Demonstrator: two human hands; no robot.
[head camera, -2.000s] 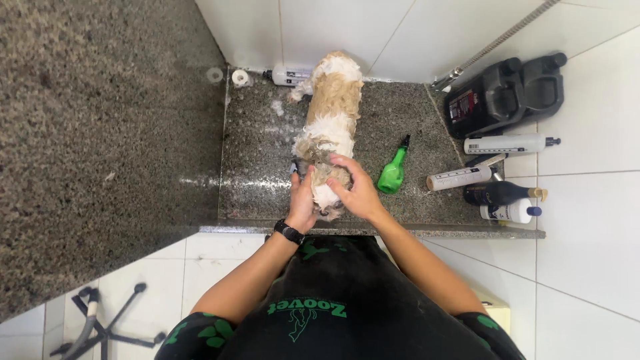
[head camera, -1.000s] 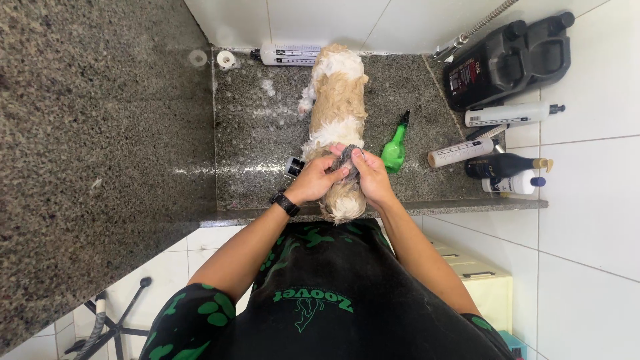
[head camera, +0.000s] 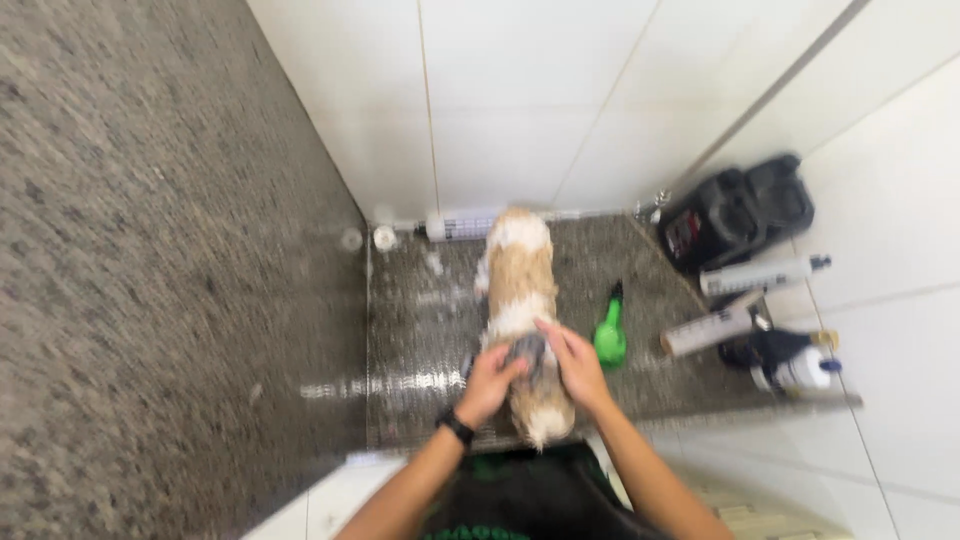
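A small wet dog (head camera: 523, 274) with tan and white fur stands lengthwise on a speckled granite basin floor (head camera: 420, 337), white lather on parts of its coat. My left hand (head camera: 491, 379), with a black watch (head camera: 455, 427) on the wrist, rests on the near part of the dog, thumb over a dark grey patch. On the other side of the same patch lies my right hand (head camera: 574, 364), fingers apart on the fur. Neither hand holds a tool. A green squeeze bottle (head camera: 611, 337) with a black nozzle lies just right of the dog. Blur hides fine detail.
Black jugs (head camera: 720, 217) stand in the right corner beside several bottles, among them a white one (head camera: 757, 276) and a dark one (head camera: 765, 349). Another white bottle (head camera: 461, 228) lies along the back wall, near a round drain fitting (head camera: 385, 238). A granite panel (head camera: 187, 225) rises at left.
My hands have come apart a little, the right one now flatter along the dog's side. The dog's near end was between my hands two seconds ago. The view has tilted up toward the back wall.
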